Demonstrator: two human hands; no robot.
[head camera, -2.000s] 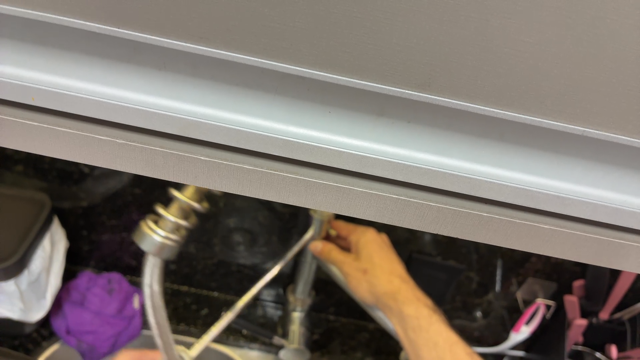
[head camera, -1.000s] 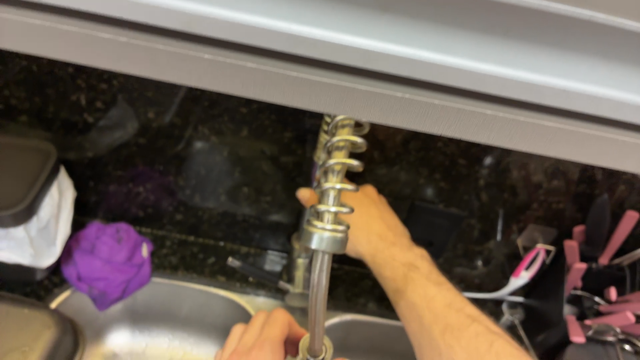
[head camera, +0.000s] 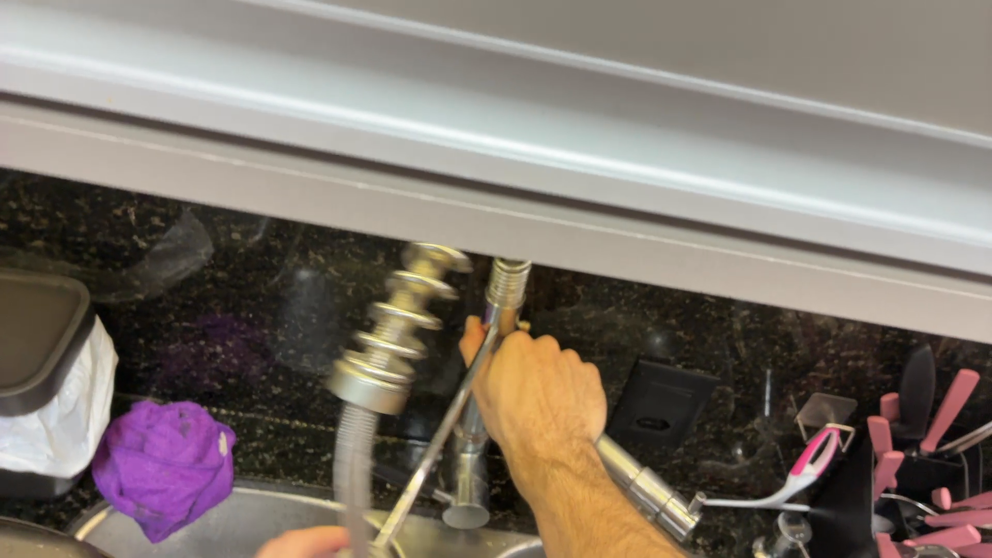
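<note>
My right hand (head camera: 542, 387) is closed around the upright metal post of a spring kitchen faucet (head camera: 470, 465), just below its coil (head camera: 508, 285). A thin metal support arm (head camera: 434, 449) slants from there down to the left. Left of the post hang the loose-looking spring (head camera: 403, 318) with its metal collar (head camera: 370, 384) and a grey flexible hose (head camera: 355, 473). At the bottom edge, my left hand (head camera: 306, 542) shows only in part, beside the hose's lower end; what its fingers do is hidden. A chrome side spout (head camera: 647, 487) sticks out behind my right wrist.
A steel sink (head camera: 271, 508) lies below. At left are a purple cloth (head camera: 167, 465) and a lidded bin with a white bag (head camera: 66, 426). At right stand a pink-and-white brush (head camera: 814, 457), pink-handled utensils (head camera: 949, 411) and a black wall outlet (head camera: 663, 399). A cabinet edge (head camera: 496, 209) crosses above.
The spring and hose, in front of the post a second ago, are now to its left. My left hand has moved left and lower, mostly out of view.
</note>
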